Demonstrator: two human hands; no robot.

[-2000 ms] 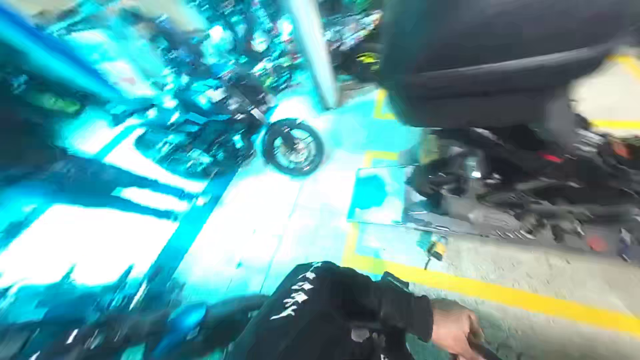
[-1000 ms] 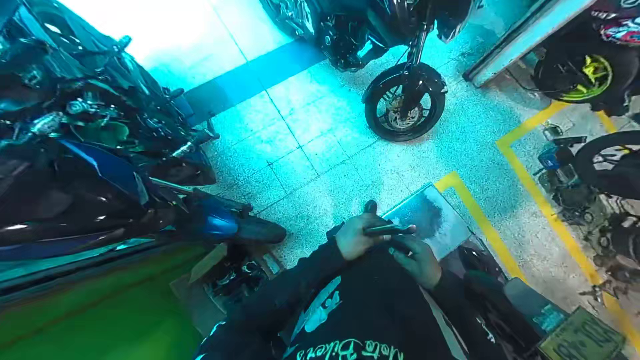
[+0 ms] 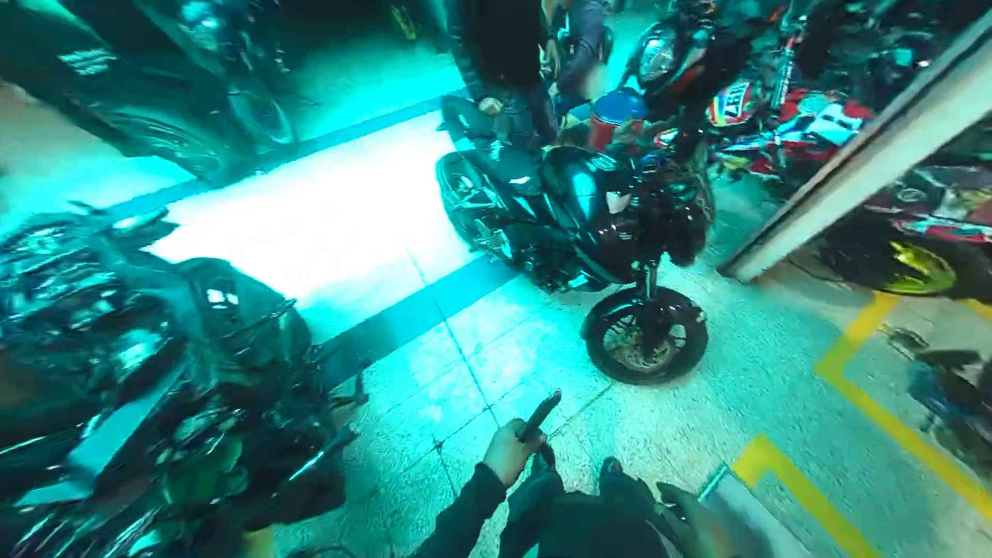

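My left hand (image 3: 508, 453), in a dark sleeve, is closed around a slim dark object (image 3: 540, 415) that points up and to the right, with a reddish tip; its kind is not clear. My right hand (image 3: 701, 523) is low at the lower right of my body, dim and blurred, so its fingers and anything in them cannot be made out. Beyond both hands stands a black motorcycle (image 3: 573, 209), its front wheel (image 3: 645, 337) turned towards me on the tiled floor.
More motorcycles (image 3: 93, 310) stand close on the left. A person (image 3: 504, 46) is behind the black motorcycle, near a red drum (image 3: 616, 120) with a blue top. A pale post (image 3: 860, 155) slants at the right, above yellow floor lines (image 3: 899, 434). A flat panel (image 3: 748, 515) lies at lower right.
One second ago both hands were together in front of my body at the dark object; now they are apart, the left holding it out forward. The view has swung up towards the black motorcycle.
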